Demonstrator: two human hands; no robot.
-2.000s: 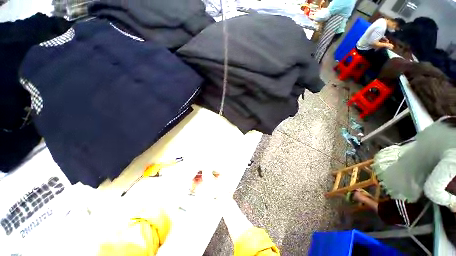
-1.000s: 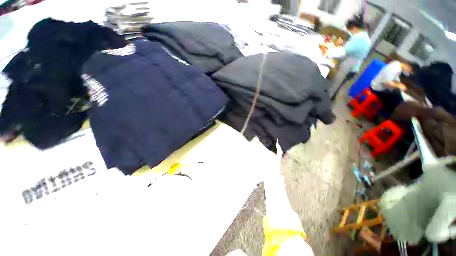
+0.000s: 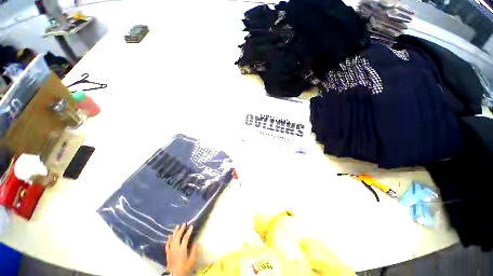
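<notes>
A folded dark vest in a clear, shiny polybag with black print [image 3: 167, 188] lies tilted on the cream-white table, left of centre. My left hand [image 3: 180, 250] rests on its lower right edge, palm down with the fingers apart. My right hand [image 3: 236, 174] is almost wholly washed out by glare. Only a small reddish bit shows at the bag's right edge, above a yellow sleeve, so its grip is unclear. A flat whitish polybag with black print [image 3: 275, 125] lies behind. Yellow-orange snips [image 3: 377, 184] lie to the right.
Layered navy vests with gingham edges [image 3: 400, 113] and a crumpled black heap [image 3: 308, 43] lie back right. A light-blue crumpled item [image 3: 420, 204] is beside the snips. At left are a phone [image 3: 79, 161], a red box [image 3: 21, 194], a cardboard box [image 3: 38, 118] and black-handled scissors [image 3: 86, 83].
The view has swung left, from the floor and other workers to the table. The bagged vest and my left hand have come into view. The snips and vest pile now appear at right.
</notes>
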